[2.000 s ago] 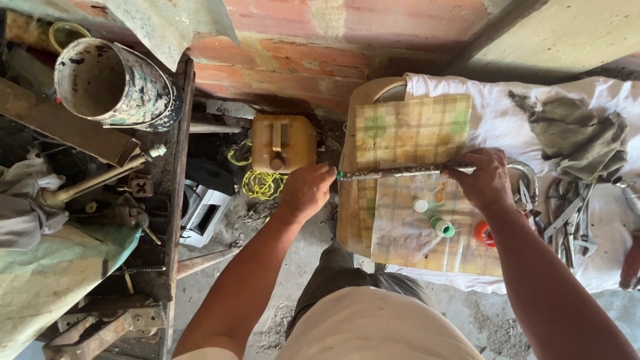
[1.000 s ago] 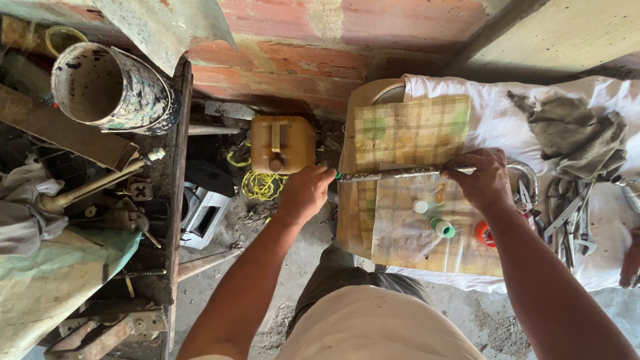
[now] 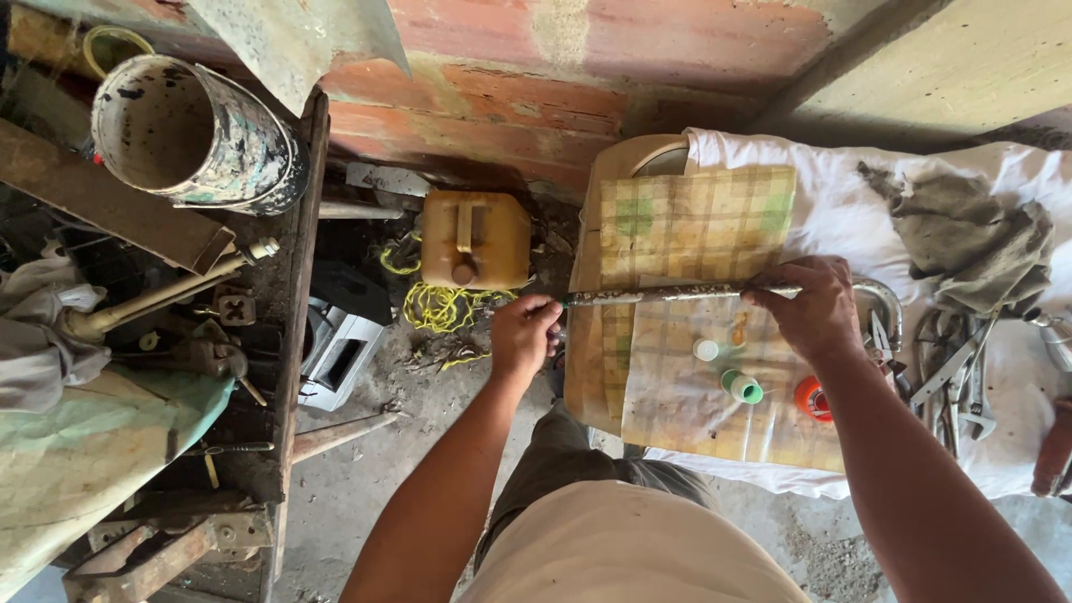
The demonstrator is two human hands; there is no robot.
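A paint-worn metal tube [image 3: 653, 296], curved back at its right end, lies across both my hands above the table. My right hand [image 3: 808, 306] grips it near the bend. At its left tip, my left hand [image 3: 526, 335] pinches a small green part; the fingers hide most of it. Below the tube, a white cap [image 3: 705, 349], a small green and white bottle [image 3: 742, 387] and an orange-red roll [image 3: 812, 399] rest on plastic sheeting over a checked cloth [image 3: 695, 222]. The roll is partly behind my right forearm.
Pliers, an adjustable wrench [image 3: 977, 414] and a grey rag [image 3: 976, 234] lie on the white cloth at right. A yellow jerrycan [image 3: 476, 239] and yellow cord [image 3: 448, 307] are on the floor. At left, a cluttered wooden bench holds a paint-stained bucket [image 3: 251, 151].
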